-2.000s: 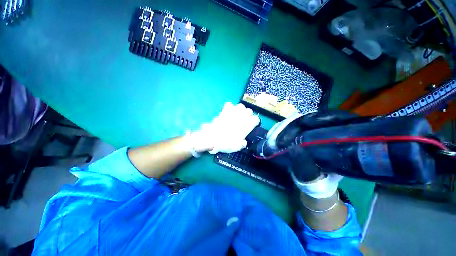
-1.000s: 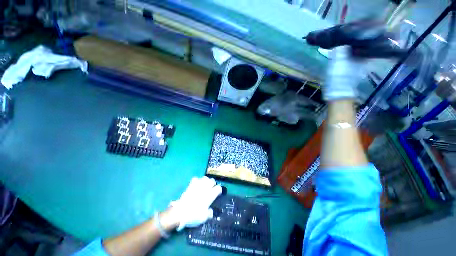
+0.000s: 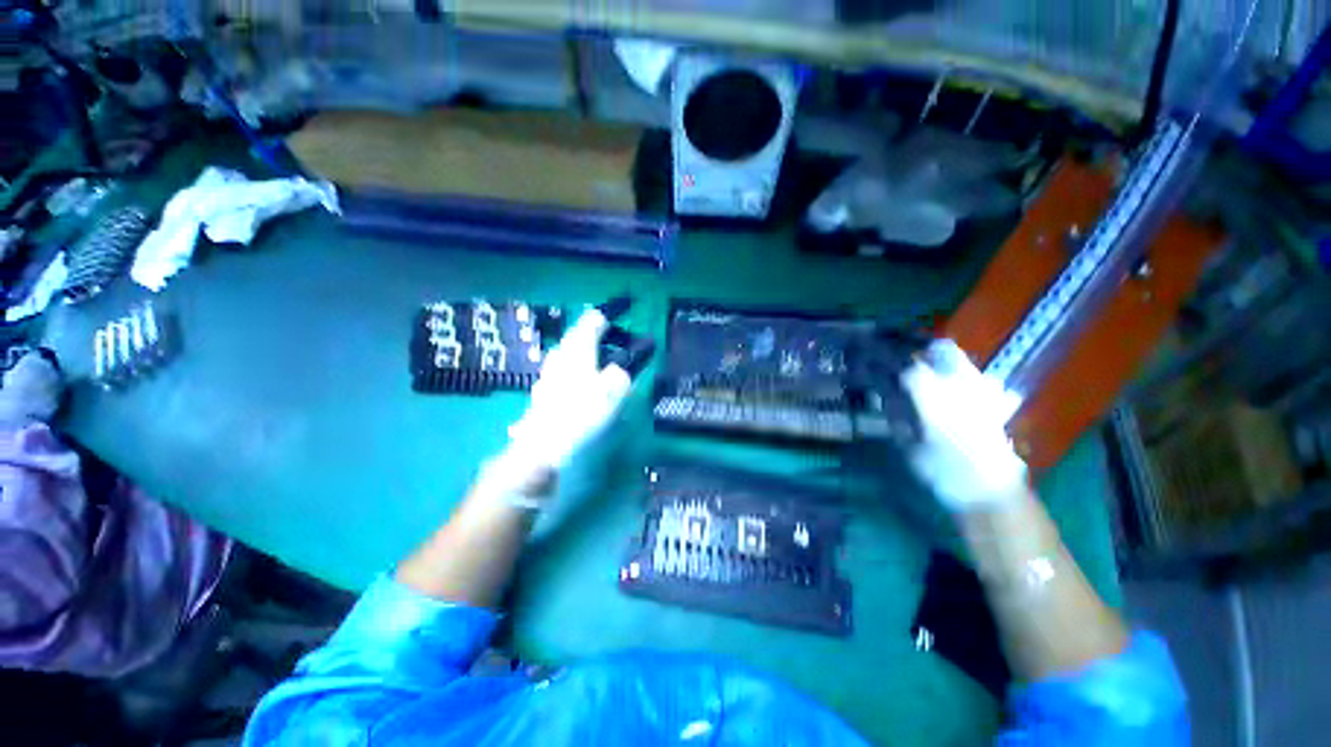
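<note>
A black jig (image 3: 737,547) lies before me with pale square components and small silver parts on it. Beyond it, a separate flat black cover plate (image 3: 759,365) lies where the screw tray was seen. My right gloved hand (image 3: 963,431) grips the plate's right end; its dark fingertips blur into the plate. My left gloved hand (image 3: 572,401) is left of the plate, beside a black finned cluster (image 3: 482,350) topped with pale squares. Dark shapes are at its fingertips; blur hides whether it holds a part.
A clear component tube (image 3: 1088,256) lies on an orange-brown board (image 3: 1029,263) at the right. Behind are a grey box with a round black face (image 3: 727,139), a brown carton (image 3: 467,153) and purple strips (image 3: 511,226). White cloth (image 3: 226,219) and another person's sleeve (image 3: 102,547) are left.
The powered screwdriver has left my right hand, which has come down to the cover plate. The plate is off the jig and farther away, exposing the components. My left hand has moved forward.
</note>
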